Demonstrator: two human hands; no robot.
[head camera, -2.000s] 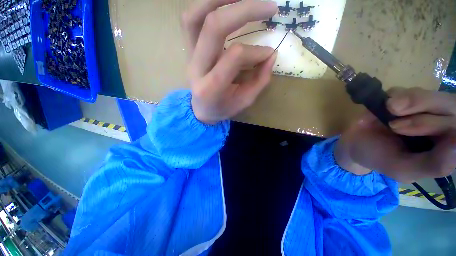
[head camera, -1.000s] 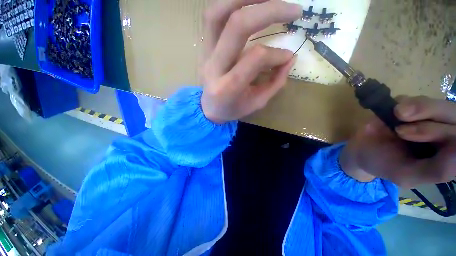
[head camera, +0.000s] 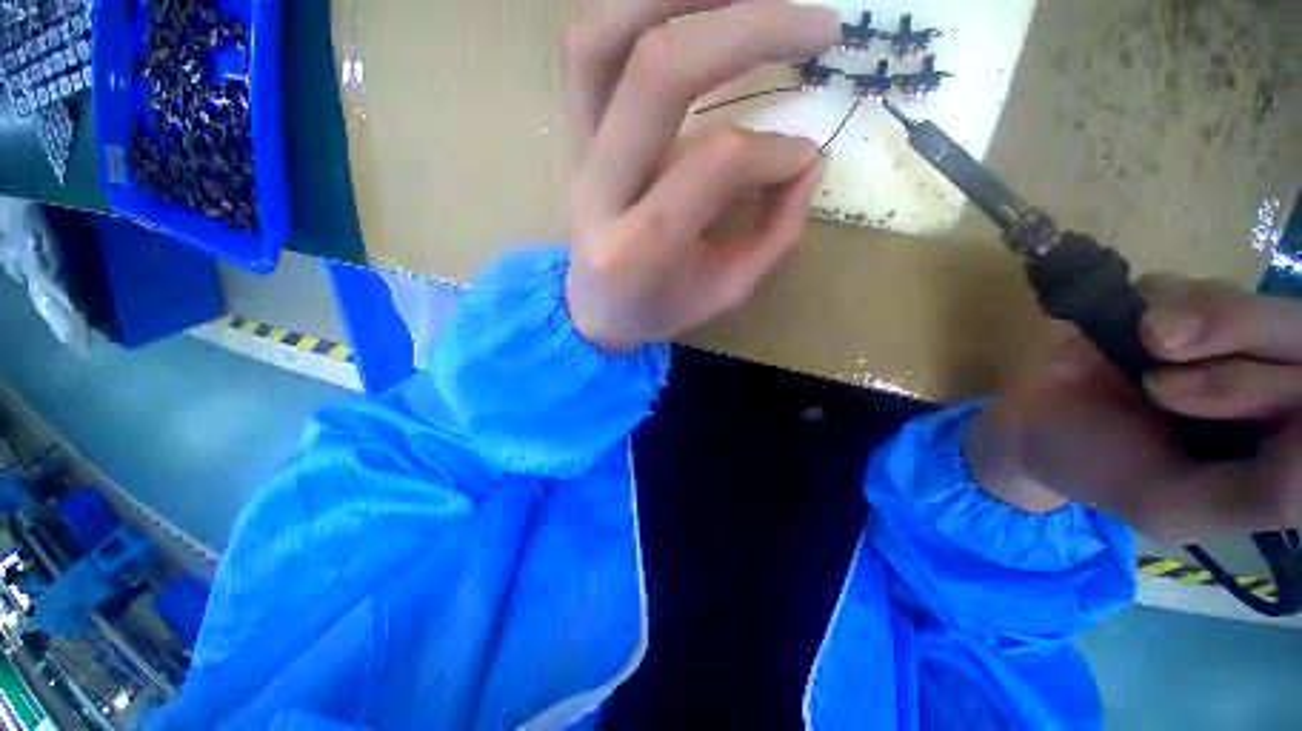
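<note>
Small black components (head camera: 872, 83) with metal pins stand in two short rows on the white block (head camera: 900, 179). My left hand (head camera: 693, 179) is at the block's left side. Its thumb and finger pinch a thin dark lead wire (head camera: 843, 123), whose far end is at the pins of the middle front component. Another dark lead (head camera: 743, 100) sticks out left from the front-left component. My right hand (head camera: 1185, 400) grips the soldering iron (head camera: 1021, 222). The iron's tip is just below and right of the middle component's pins, slightly apart from them.
The block lies on a brown cardboard sheet (head camera: 457, 172) with dark specks at right. A blue bin (head camera: 267, 143) of dark components is at left. Silvery grid-like pieces (head camera: 40, 72) lie beyond it. A black cord (head camera: 1225, 578) hangs at lower right.
The iron's tip has drawn back slightly down and right from the middle component's pins. My left hand keeps its pinch on the lead. The whole view has shifted a little.
</note>
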